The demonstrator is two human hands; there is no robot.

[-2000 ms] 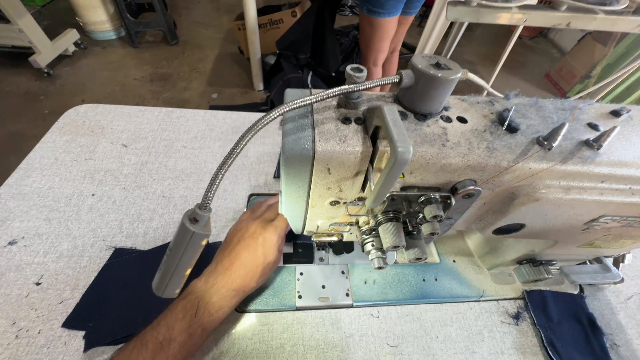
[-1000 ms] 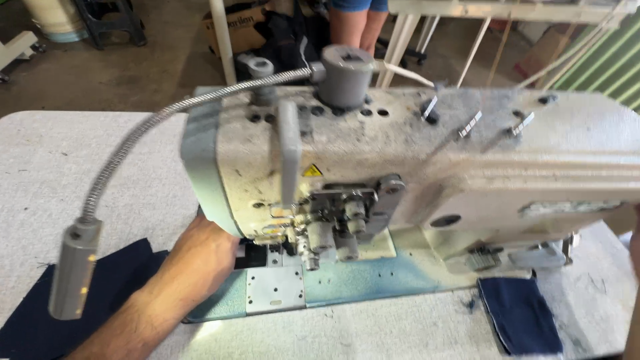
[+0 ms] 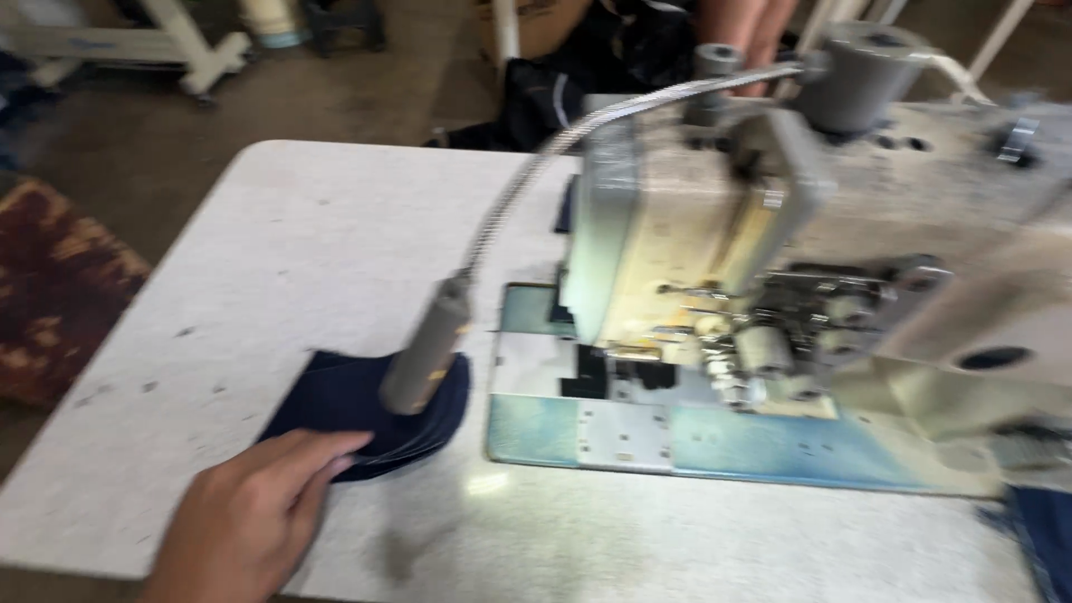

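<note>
My left hand point(image 3: 251, 511) is at the lower left, its thumb and fingertips at the near edge of a dark navy fabric piece point(image 3: 377, 444) on the tabletop; blur hides whether they pinch it. The piece has a rounded right end and lies partly behind the lamp head. To the right stands an industrial sewing machine point(image 3: 670, 209) with a pale blue bed and a metal plate point(image 3: 625, 435) near its needle area. More navy fabric point(image 3: 1043, 536) lies at the lower right edge. My right hand is out of view.
A gooseneck lamp point(image 3: 427, 347) arches from the machine's top and hangs over the fabric. The white tabletop point(image 3: 209, 276) extends left of the machine. Beyond it are a person's legs point(image 3: 745, 33), dark cloth point(image 3: 544, 100), a cardboard box point(image 3: 536, 25) and a white metal stand point(image 3: 176, 42).
My left hand has moved from beside the needle area to the navy fabric on the left. The view has swung left. At the right edge, part of a hand or arm seen a second ago is gone.
</note>
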